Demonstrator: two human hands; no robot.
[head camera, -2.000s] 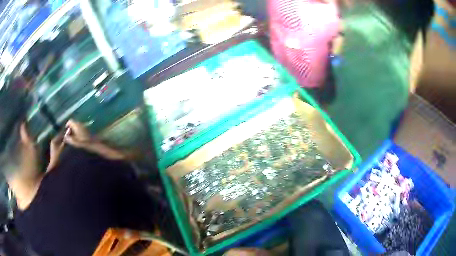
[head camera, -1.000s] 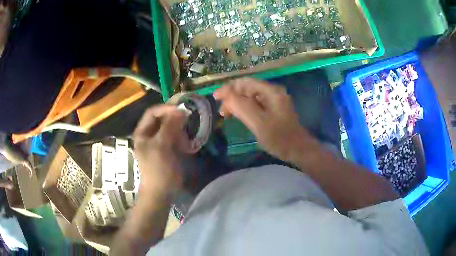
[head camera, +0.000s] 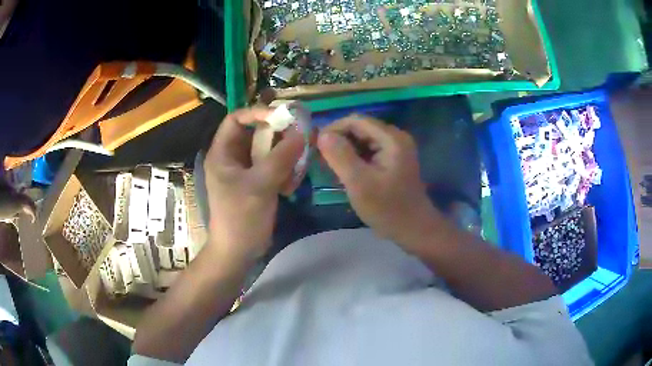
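Note:
My left hand (head camera: 247, 161) is closed around a cream-white tape roll (head camera: 299, 171), held over the lap. A small white piece (head camera: 280, 117) shows at the left thumb and fingertips. My right hand (head camera: 375, 168) is just right of the roll, its thumb and index finger close together near the roll's edge. Whether anything small is pinched there is too blurred to tell. The green crate (head camera: 429, 91) lies beyond the hands, cardboard-lined, with many small circuit boards (head camera: 372, 43).
A blue bin (head camera: 509, 207) at the right holds white and pink parts (head camera: 561, 161) and a small carton of dark parts (head camera: 561, 246). At the left are an orange chair (head camera: 143, 118), stacked pale boxy pieces (head camera: 143, 207) and an open box of small beige parts (head camera: 84, 232).
The view has swung down from the crates and a seated coworker to my lap and both hands. Since one second ago, the roll has turned more edge-on and the right hand's fingers have curled in.

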